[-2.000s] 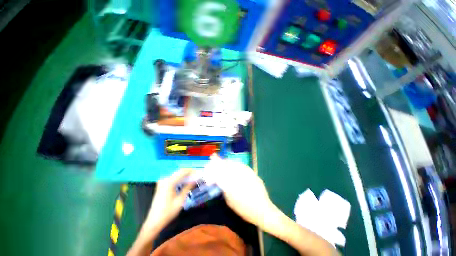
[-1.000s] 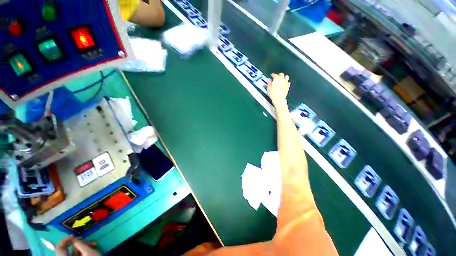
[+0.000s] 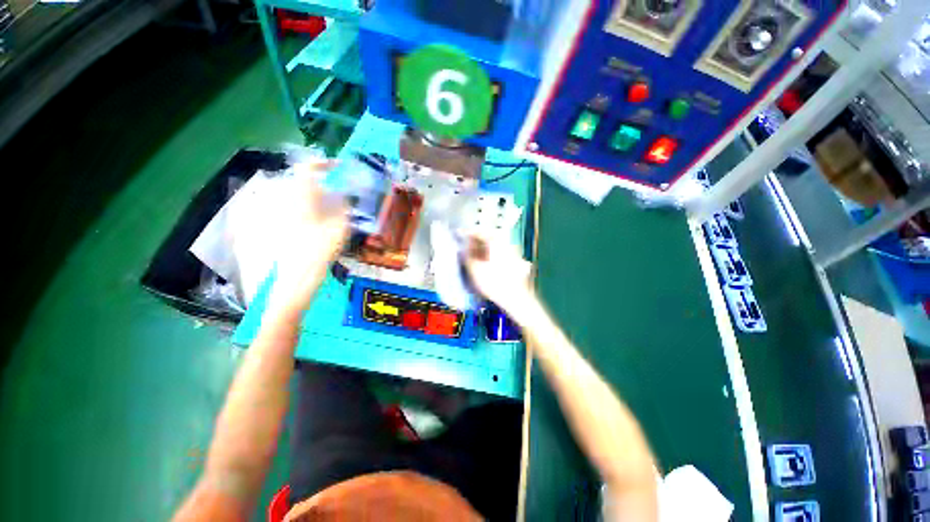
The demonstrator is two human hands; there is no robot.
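Observation:
My left hand (image 3: 324,219), blurred, is at the left of the press and holds a panel (image 3: 359,190), also blurred, beside the fixture. The brown-orange fixture (image 3: 396,230) shows no panel on it. My right hand (image 3: 496,271) is over the right part of the press bed (image 3: 495,212). Its fingers hold a limp white wipe or film (image 3: 447,263) that hangs just right of the fixture. The press head (image 3: 441,155) is behind the fixture, under the green number plate (image 3: 445,92).
The blue front housing with red buttons (image 3: 413,318) faces me. A dark pad (image 3: 502,324) lies at its right. The control box (image 3: 653,112) overhangs at upper right. A black bin (image 3: 168,267) with white sheets is at left. Panels (image 3: 790,465) line the rail at right.
The view has swung back to the press. My right arm has moved from the panel line to the press bed. My left hand is now raised beside the fixture with a panel, and the fixture is bare.

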